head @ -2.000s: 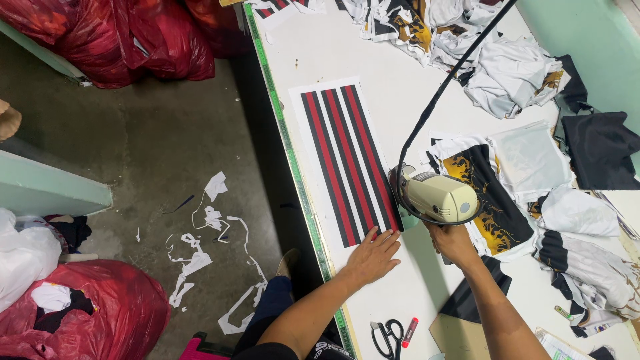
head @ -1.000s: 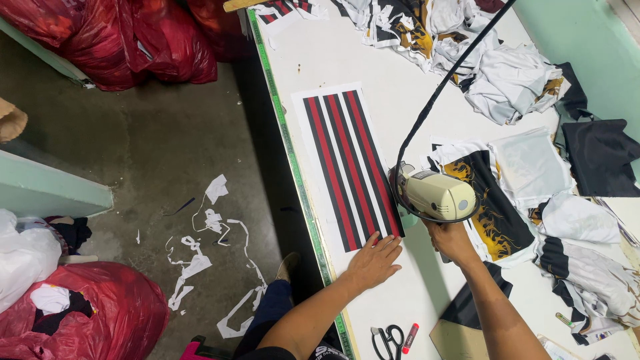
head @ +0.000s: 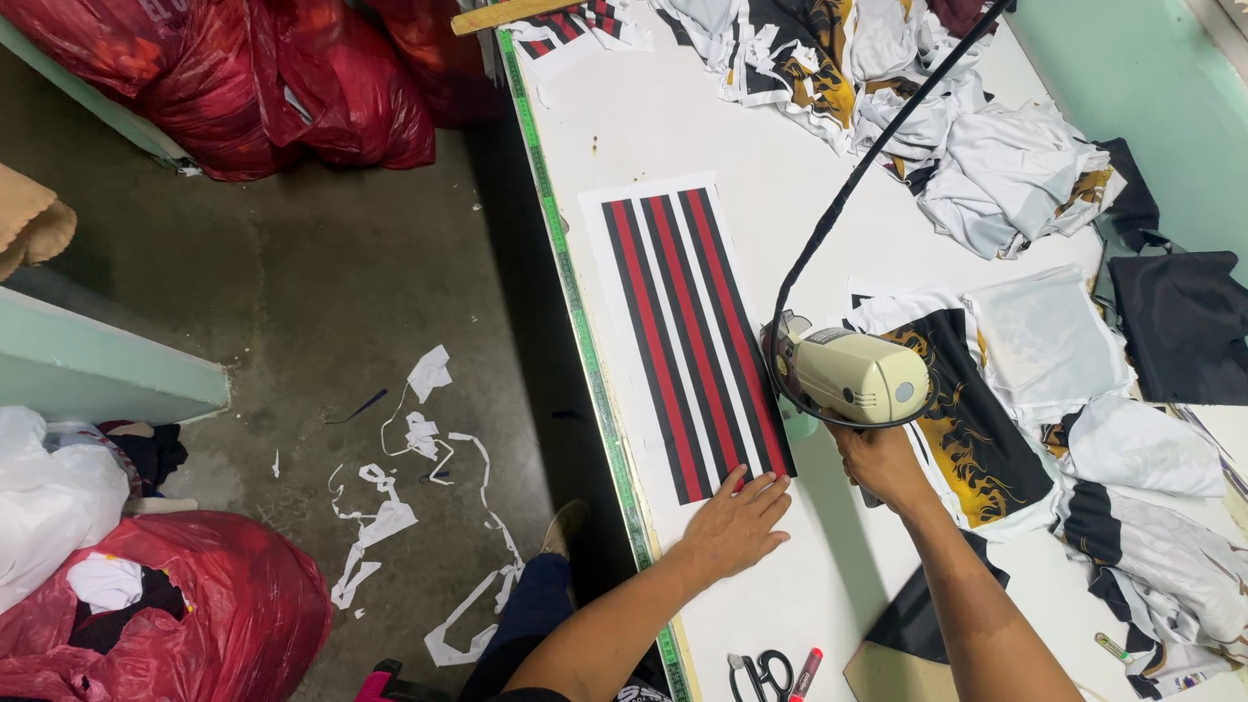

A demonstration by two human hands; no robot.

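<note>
Striped fabric pieces [head: 687,331] in black, red and white lie on the white table. My left hand [head: 736,524] rests flat with spread fingers on their near end and holds nothing. To its right, my right hand [head: 879,466] grips the handle of a cream handheld electric fabric cutter [head: 853,375]. The cutter stands against the right edge of the striped fabric, its blade hidden from view. A black cord [head: 848,185] rises from it toward the upper right. Black-handled scissors [head: 762,675] and a red marker [head: 806,673] lie near the bottom edge.
Printed fabric with gold flames [head: 975,429] and a white fabric heap [head: 1014,175] lie at the right. A green measuring tape [head: 575,302] runs along the table's left edge. Red plastic bags [head: 224,585] and white scraps [head: 390,517] are on the floor. A wooden stick [head: 517,14] overhangs the far corner.
My left hand has shifted slightly on the near end of the striped fabric. The cutter in my right hand has stayed at nearly the same spot.
</note>
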